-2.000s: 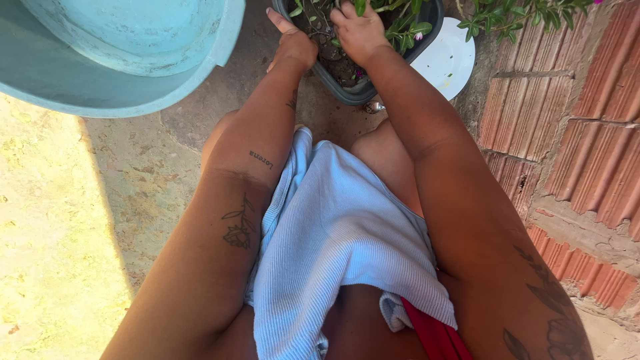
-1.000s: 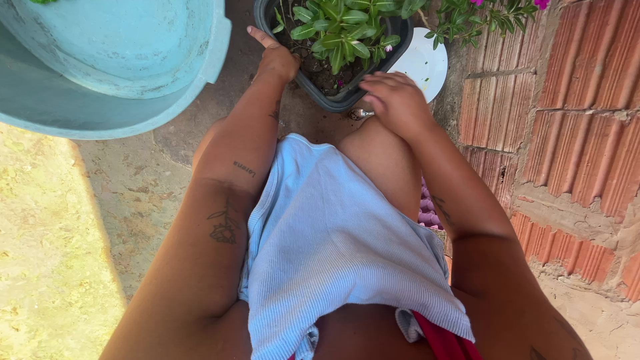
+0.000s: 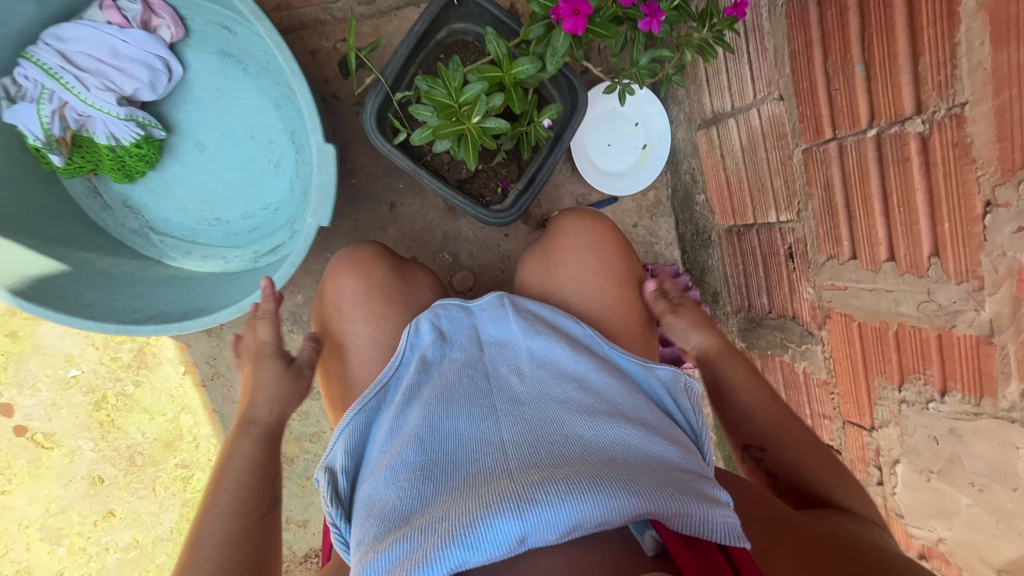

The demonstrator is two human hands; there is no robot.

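My left hand (image 3: pixel 274 356) is empty with its fingers apart, just below the rim of a light blue plastic tub (image 3: pixel 323 184) and beside my knee. My right hand (image 3: pixel 678 314) is at the outer side of my other knee, near a purple textured item (image 3: pixel 690 290); its fingers are partly hidden, and whether it touches that item I cannot tell. Beyond my knees sits a dark plastic planter (image 3: pixel 488 214) holding soil and a leafy green plant (image 3: pixel 460 112). A white plate (image 3: pixel 621 142) with small green bits lies right of the planter.
Cloths with green crochet trim (image 3: pixel 96 72) lie in the tub. A flowering plant (image 3: pixel 632 28) with magenta blooms overhangs the plate. A blue-handled object (image 3: pixel 603 202) lies below the plate. On the right stands a hollow-brick wall (image 3: pixel 888 192).
Both hands have moved away from the planter, back toward my body. The left is now below the tub's rim, the right at the outer side of my knee. The view has shifted.
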